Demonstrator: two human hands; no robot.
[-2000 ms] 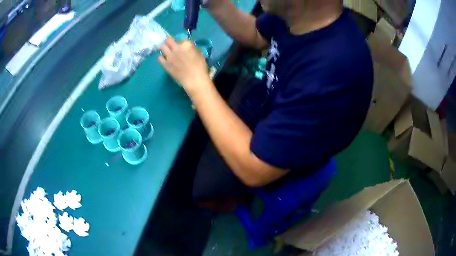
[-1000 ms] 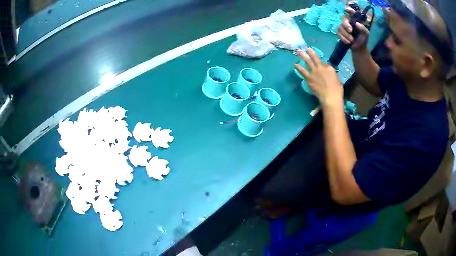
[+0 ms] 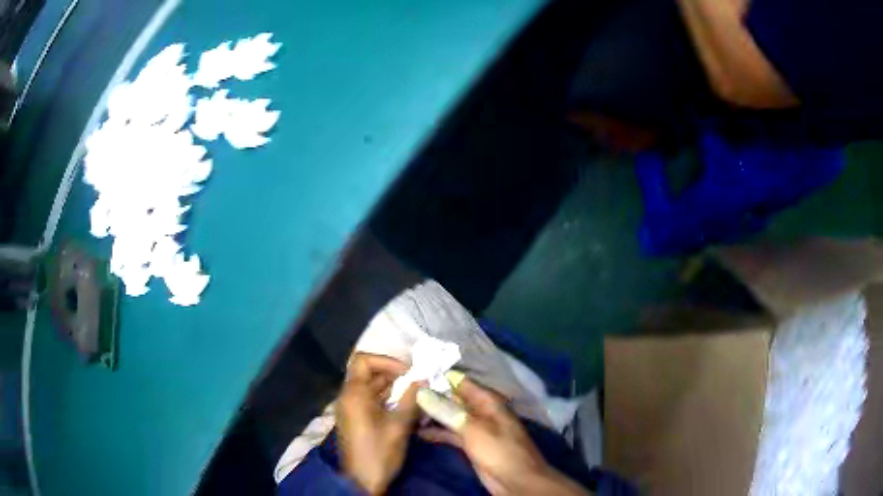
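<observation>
My left hand [image 3: 373,412] and my right hand [image 3: 489,426] are together over my lap at the bottom centre. Both hold white jagged fan blades [image 3: 431,361] between their fingers; how many cannot be told. Pale yellow finger cots [image 3: 442,408] cover fingers of my right hand. A pile of white fan blades [image 3: 150,165] lies on the green bench top [image 3: 310,145] at the upper left, with a few blades beside it.
The press base plate [image 3: 82,303] is at the left edge. A cardboard box [image 3: 689,402] with white blades [image 3: 813,387] stands at the lower right. A co-worker's arm [image 3: 731,58] and a blue seat [image 3: 726,189] are at the upper right.
The view has turned down towards my lap. Both my hands have come into view with white blades. The teal housings and plastic bag have left the picture.
</observation>
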